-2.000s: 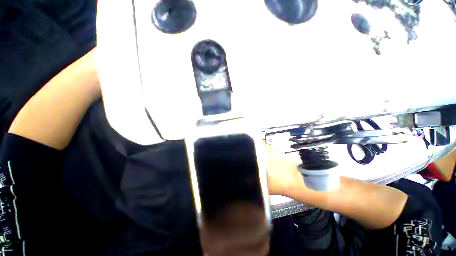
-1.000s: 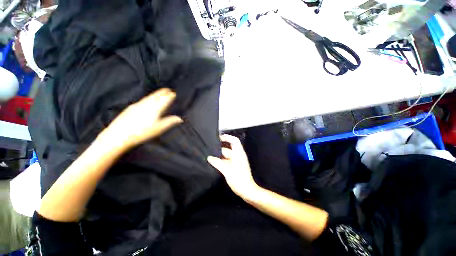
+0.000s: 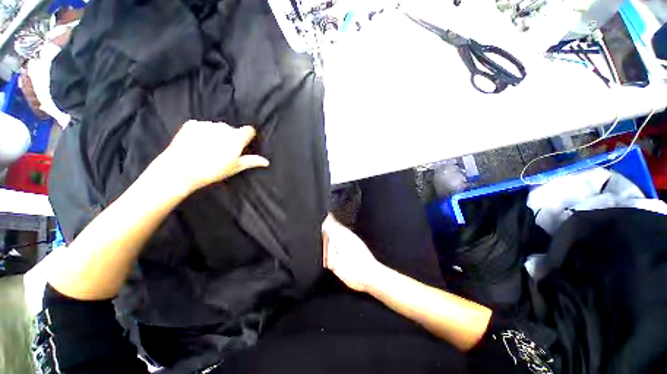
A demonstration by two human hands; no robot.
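Observation:
A large black garment piece [image 3: 168, 95] is spread over the left part of the table and down over my lap. My left hand [image 3: 219, 153] lies on top of the cloth, with thumb and index finger apart at a fold. My right hand [image 3: 349, 256] is at the cloth's right edge, below the table's front edge. Its fingertips are partly hidden behind the cloth, so its grip cannot be made out. Part of the sewing machine shows at the top edge, too bright to read in detail.
Black-handled shears [image 3: 484, 64] lie on the white table [image 3: 409, 109]. Small dark tools [image 3: 585, 55] lie at the far right. A blue bin [image 3: 548, 175] with black and pale cloth [image 3: 585, 193] stands right of my lap. A pale thread hangs over the bin.
I have leaned back from the machine head that filled the first view. Since the second view, my right hand has moved slightly down along the cloth edge, and the cloth lies flatter there.

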